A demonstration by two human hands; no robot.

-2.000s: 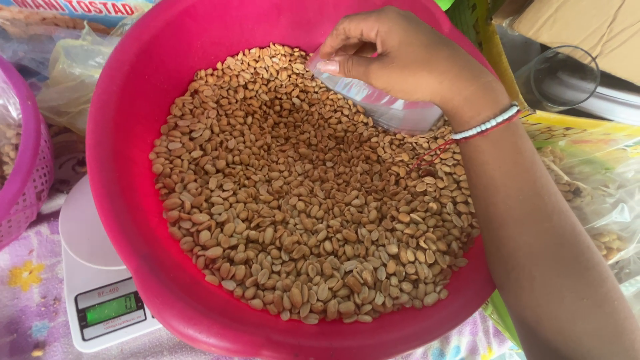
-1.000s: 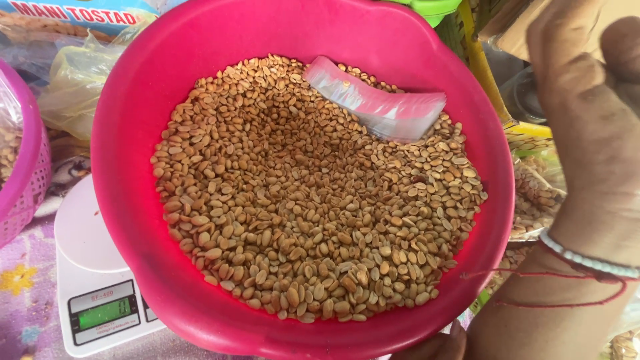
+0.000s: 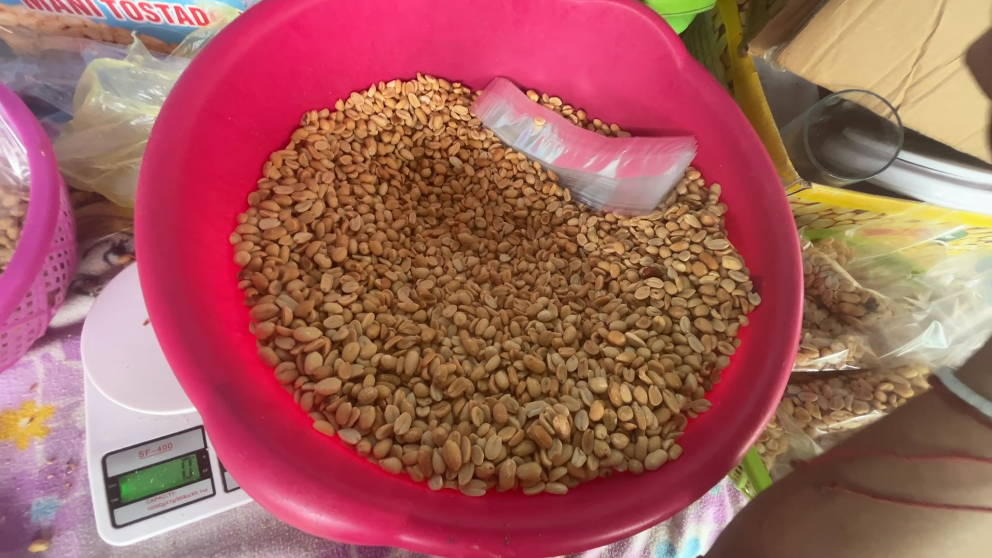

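A large pink plastic basin (image 3: 194,256) holds a wide bed of shelled peanuts (image 3: 480,310), with a shallow hollow toward the back. On the nuts at the back right lies a curved stack of small clear plastic bags with pink top bands (image 3: 585,147); no hand touches it. Only a forearm and wrist show of my right arm, at the lower right edge, with a pale bracelet and thin red strings; the right hand itself lies outside the view. My left hand is not seen.
Left of the basin, partly under its rim, sits a white digital kitchen scale (image 3: 139,349), its display lit green. A purple basket (image 3: 46,256) stands far left. Bagged peanuts (image 3: 845,395), a yellow crate (image 3: 891,203), a clear glass (image 3: 852,136) and cardboard (image 3: 891,62) are at right.
Two seconds ago my right hand held the bag stack in the basin; it has let go and moved out to the right. A hand at the bottom edge one second ago is gone from view.
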